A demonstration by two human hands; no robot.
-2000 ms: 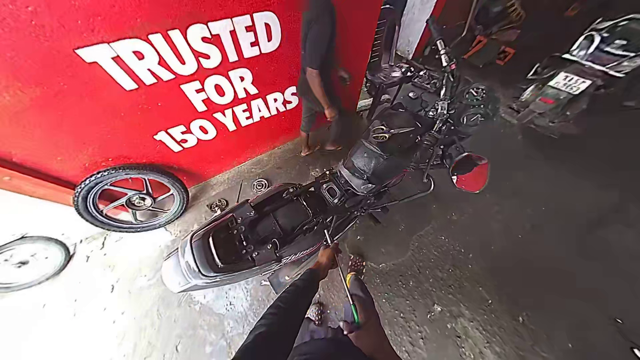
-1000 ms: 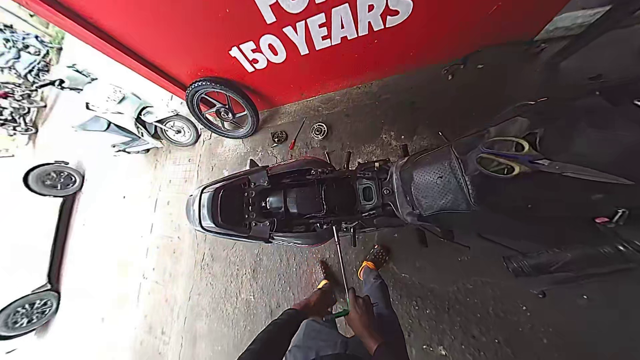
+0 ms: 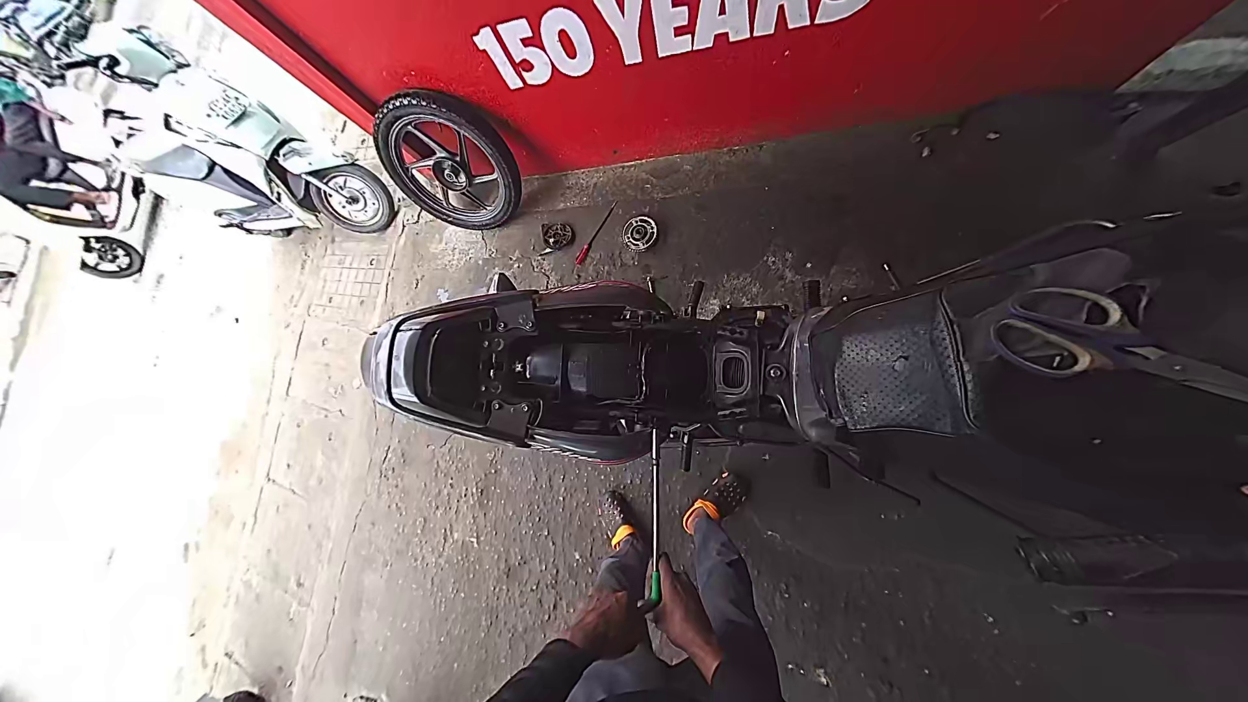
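A long-shafted tool with a green handle, perhaps a screwdriver, points away from me. The far end of its metal shaft meets the near side of the motorcycle, whose rear section lies open with the frame and inner parts exposed. My right hand is closed around the handle area from the right. Close on the left, my left hand has its fingers curled beside the handle's lower end; whether it grips the tool is unclear. A dark textured cover lies on the motorcycle's middle section, with scissors to its right.
Against the red wall leans a spoked wheel with tyre. A red-handled screwdriver lies on the floor between two round metal parts. A parked scooter stands upper left. My feet in clogs are beside the motorcycle.
The view has swung strongly, bringing the parked scooter into sight. Compared with one second ago, the tool's shaft is less slanted and my left hand is lower beside the handle.
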